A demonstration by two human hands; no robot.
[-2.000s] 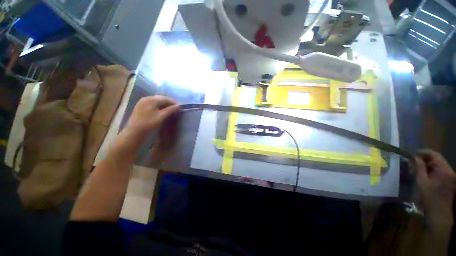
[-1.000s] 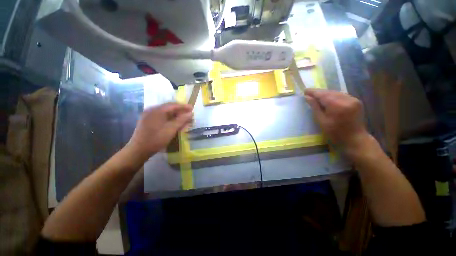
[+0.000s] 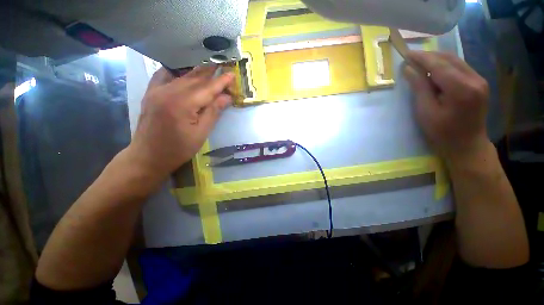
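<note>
The yellow-edged sewing template [image 3: 280,74] lies under the machine head, with an upright arm on each side. My left hand [image 3: 185,113] is at the template's left arm, fingers pinched together; the strap end there is mostly hidden by the fingers and machine head. My right hand [image 3: 447,98] pinches the light brown handle strap [image 3: 404,47] beside the template's right arm. Thread snips [image 3: 262,151] with dark red handles lie on the table in front of the template, blades pointing left.
The white machine head [image 3: 149,27] overhangs the upper left. The LED lamp [image 3: 393,12] hangs at the top right. Yellow tape [image 3: 310,180] crosses the bed near its front edge. A black cord [image 3: 325,190] runs from the snips over that edge.
The view has moved closer to the template. Both hands have gone from holding the strap stretched wide to its two sides, with the strap bent up around the template. The snips remain on the table.
</note>
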